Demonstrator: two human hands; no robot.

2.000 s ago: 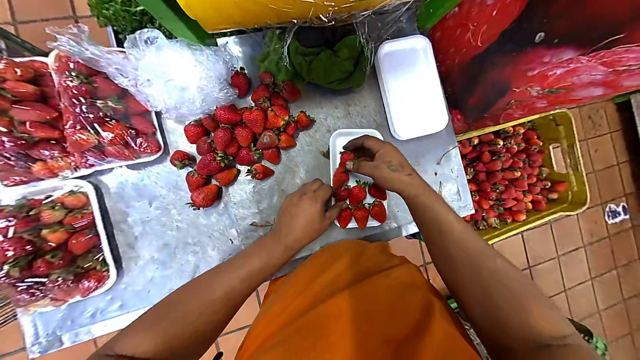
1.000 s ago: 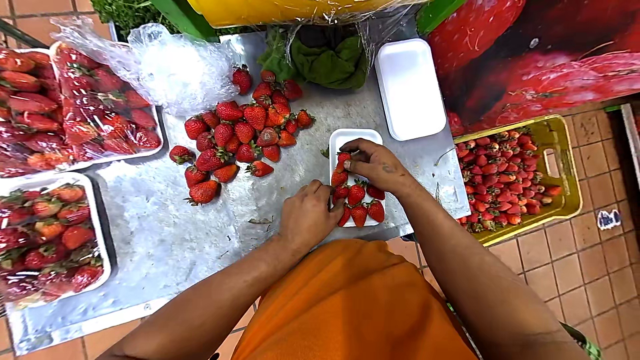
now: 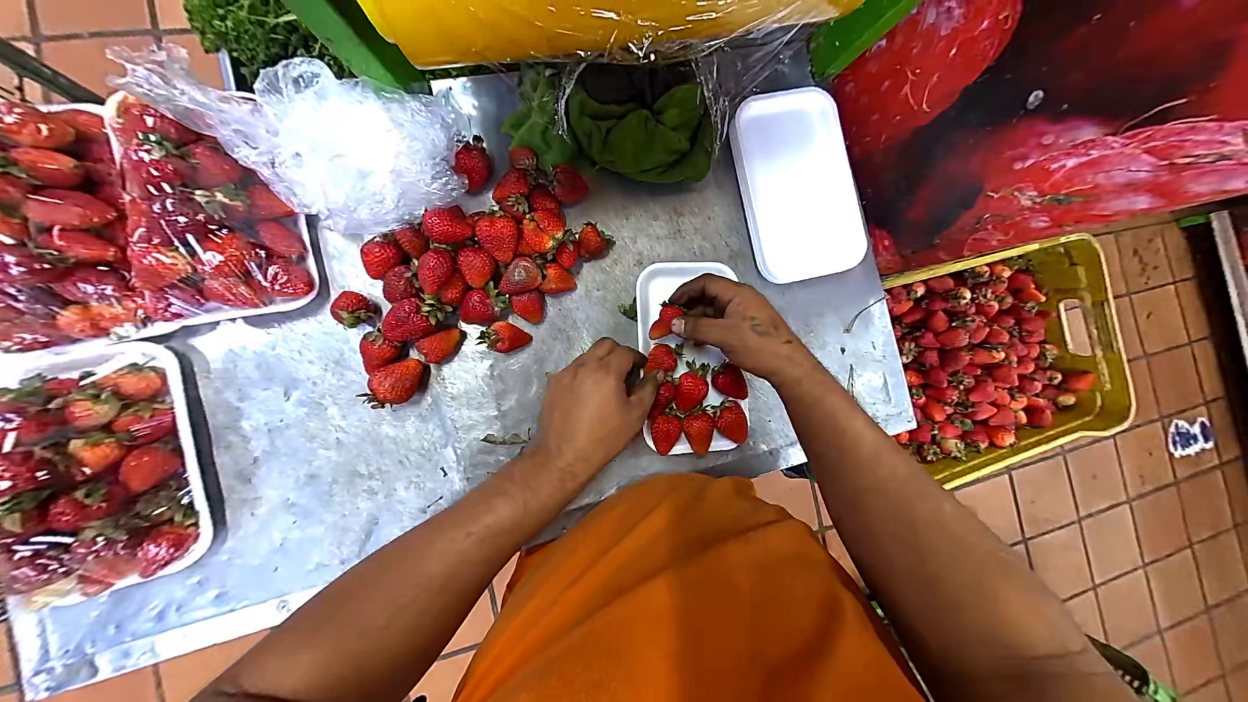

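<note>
A small white foam tray (image 3: 688, 278) lies near the front edge of the metal table (image 3: 322, 429), with several strawberries (image 3: 698, 431) in its lower part, tips toward me. My right hand (image 3: 731, 322) is over the tray's upper part and holds a strawberry (image 3: 667, 321) between thumb and fingers. At the tray's left edge, my left hand (image 3: 595, 400) has its fingertips beside a strawberry; whether it grips that one is hidden. A loose pile of strawberries (image 3: 476, 266) lies on the metal to the left.
Film-wrapped strawberry trays (image 3: 185, 487) stand at the left, crumpled clear film (image 3: 366, 146) above the pile. Green leaves (image 3: 643, 132) lie under a yellow object (image 3: 604, 24). An upside-down white tray (image 3: 799, 185) is at the upper right. A yellow crate (image 3: 1102, 341) of strawberries stands right of the table.
My right hand has lifted a little from the strawberries in the tray, with one between its fingers. The left hand has stayed at the tray's left edge.
</note>
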